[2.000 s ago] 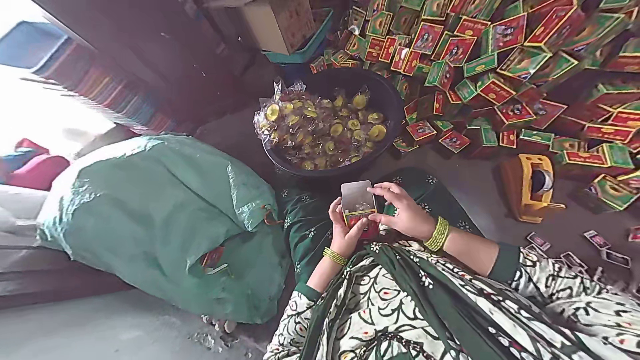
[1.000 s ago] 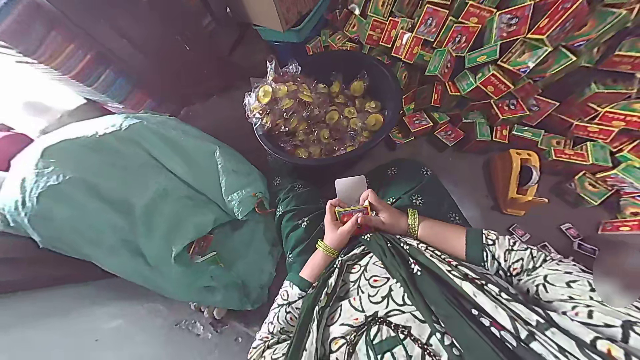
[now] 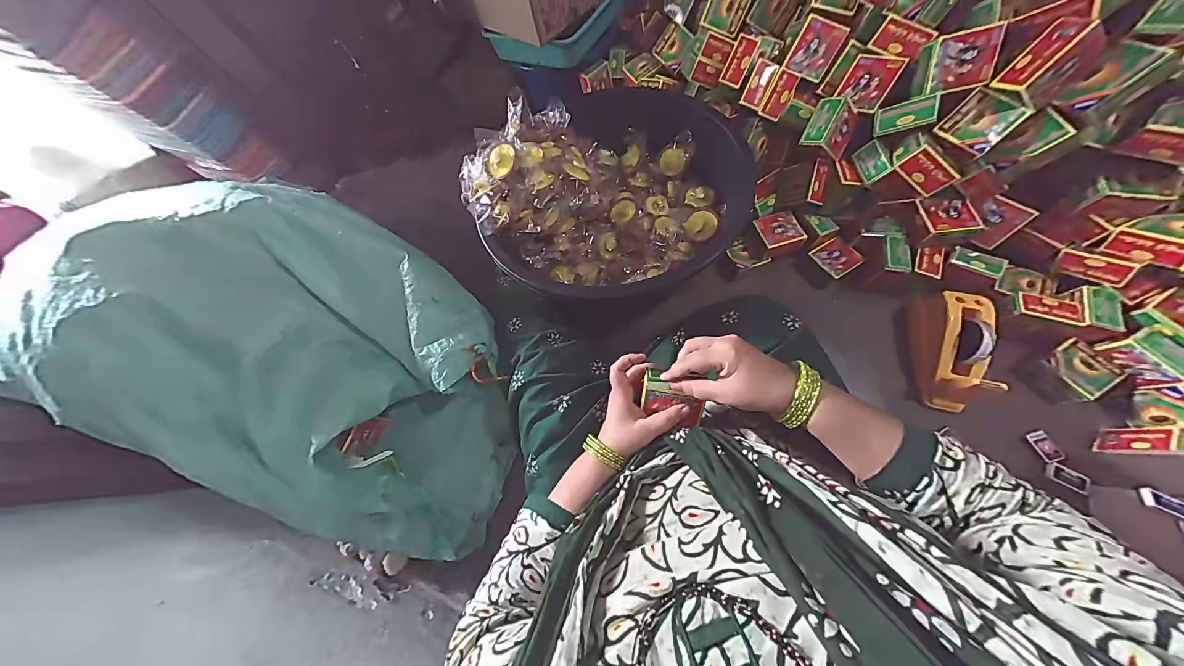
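A small red and green cardboard box (image 3: 672,404) is held above my lap. My left hand (image 3: 631,413) grips it from the left, thumb across its near side. My right hand (image 3: 731,373) has its fingertips on the green top edge of the box; whether they pinch a flap is too small to tell. Beyond the hands, a dark round tub (image 3: 592,289) holds many clear plastic packets with yellow round pieces (image 3: 622,211). Many printed red and green boxes (image 3: 928,169) lie heaped at the upper right.
A large green sack (image 3: 268,324) fills the left side. A yellow tape dispenser (image 3: 953,351) stands on the floor to the right, with several small cards (image 3: 1067,477) near it. A cardboard box (image 3: 532,18) sits in a teal container (image 3: 555,52) behind the tub.
The pale flap or card that stood up from the box in the earlier frames no longer shows upright. My right hand has moved onto the top of the box.
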